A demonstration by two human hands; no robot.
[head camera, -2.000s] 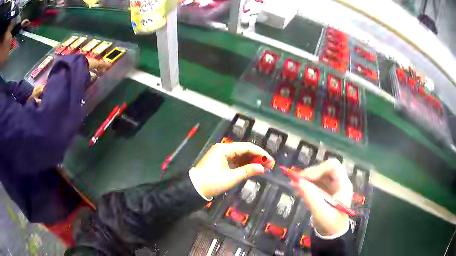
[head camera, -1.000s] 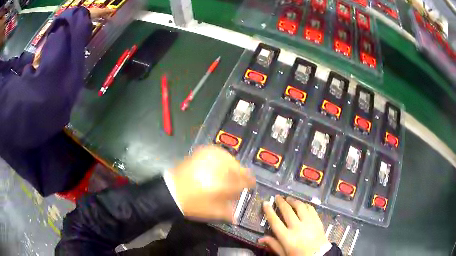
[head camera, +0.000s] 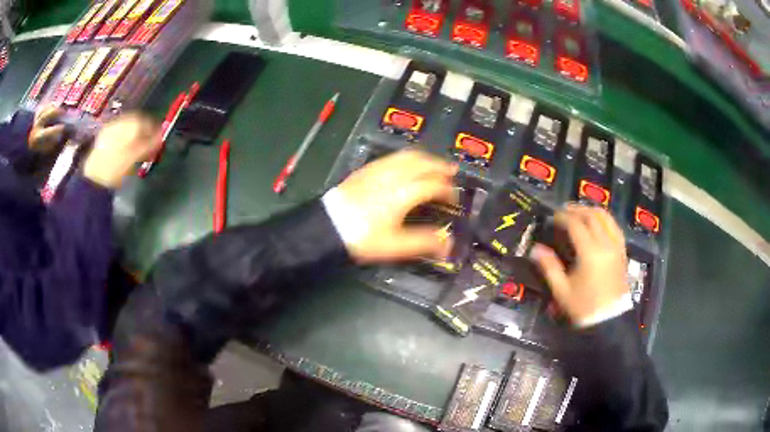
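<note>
The clear tray [head camera: 661, 245] holds black phone backs, such as one at the top left [head camera: 405, 105], with open bays and red-yellow ovals. Several black plates with yellow lightning bolts lie overlapped at different angles over its lower row, one in the middle [head camera: 507, 221] and one tilted across the near edge [head camera: 471, 295]. My left hand [head camera: 397, 207] is blurred, its thumb and fingers around a bolt-marked plate [head camera: 447, 228]. My right hand [head camera: 591, 261] is over the lower row, fingers curved beside the plates; its grip is unclear.
Batteries [head camera: 507, 392] lie at the near bench edge. Left are a red pen [head camera: 222, 187], a pale pen with red ends [head camera: 308, 143] and a flat black device [head camera: 221, 97]. Another person's hand [head camera: 122, 148] is near a phone tray at far left. A tray of red backs [head camera: 473, 34] is beyond the rail.
Both hands have moved from the near bench edge up over the tray's lower row. Bolt-marked plates now show between them, and fewer batteries show at the bench edge. The view has shifted.
</note>
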